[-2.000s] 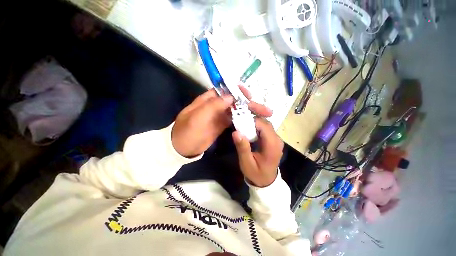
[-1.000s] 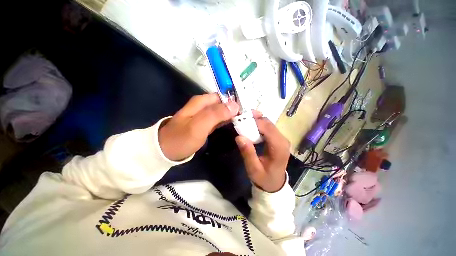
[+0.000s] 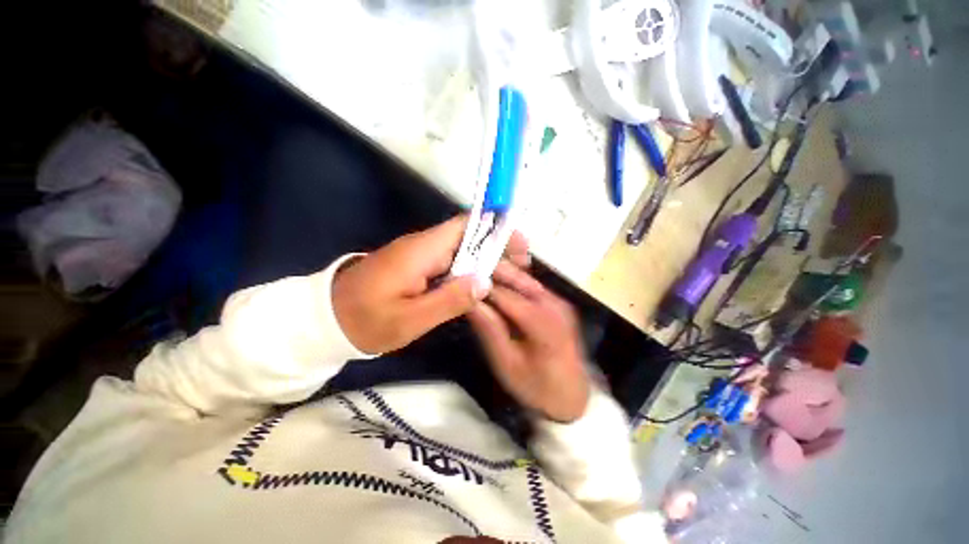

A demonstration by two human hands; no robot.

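A curved white housing [image 3: 475,247] with a bright blue battery cell [image 3: 506,149] inside is held over the bench edge. My left hand [image 3: 409,289] grips the housing's near end between thumb and fingers. My right hand [image 3: 539,342] is blurred, just right of and below that end, with its fingertips close behind it. Whether it touches the housing is hard to tell. The cell points away from me, and the housing's far end is lost in glare. Short wires or contacts show at the cell's near end.
White half-built neck fans [image 3: 667,66] stand at the back. Blue-handled pliers [image 3: 618,165], slim metal tweezers [image 3: 650,207] and a purple electric screwdriver [image 3: 714,266] with black cables lie to the right. A green handle [image 3: 547,139] is partly hidden behind the housing.
The housing has swung more upright and to the right, and its rounded near end is now covered by my left hand. My right hand has let that end go and turned, its fingers now loose.
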